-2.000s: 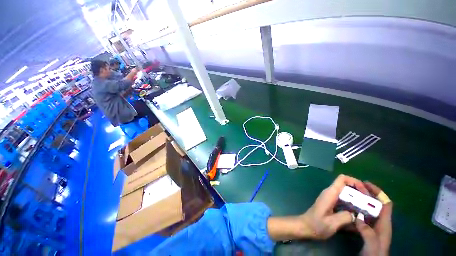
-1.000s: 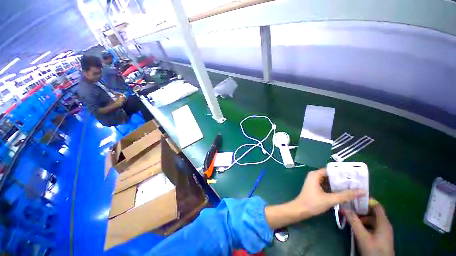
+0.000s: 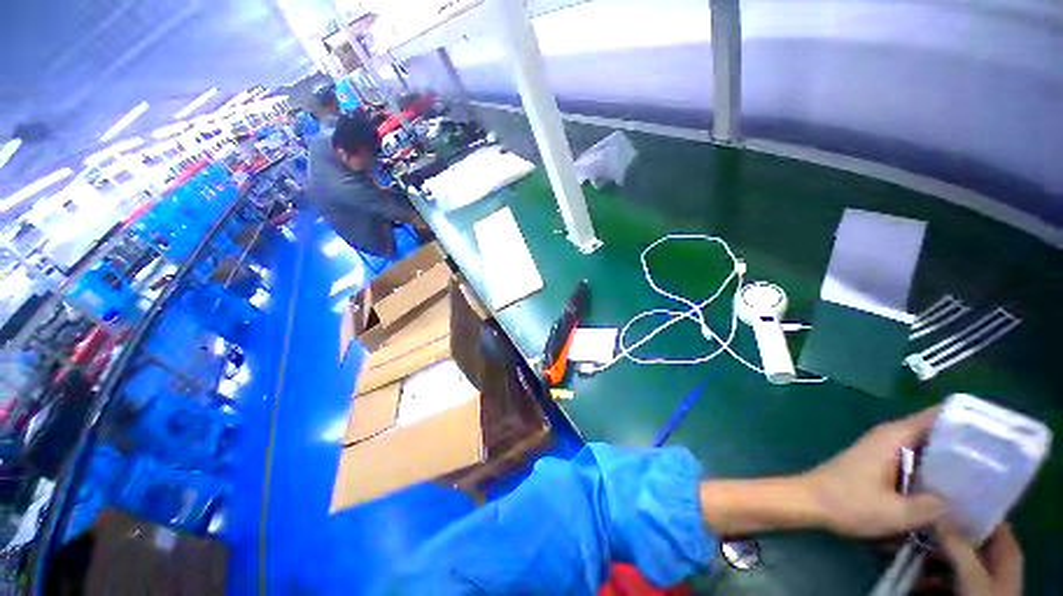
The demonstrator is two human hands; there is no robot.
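A white rounded power bank (image 3: pixel 986 460) is held up at the lower right, over the green bench. My left hand (image 3: pixel 868 483) is closed around its left side, with the thumb across its lower part. My right hand (image 3: pixel 985 561) holds its lower end; this hand is partly cut off by the bottom edge. White cable leads (image 3: pixel 898 573) hang below the unit between the hands. The far side of the unit is hidden.
A white corded device (image 3: pixel 766 332), an orange-black hand tool (image 3: pixel 567 338), a blue stick (image 3: pixel 680 417) and a flat plate (image 3: pixel 865 297) lie on the green bench (image 3: pixel 699 210). Open cartons (image 3: pixel 408 448) stand left of it. A person (image 3: pixel 356 192) sits farther along.
The view has swung left. The power bank, turned from its narrow end to its broad face since the earliest frame, is now tilted and farther right, still in both hands.
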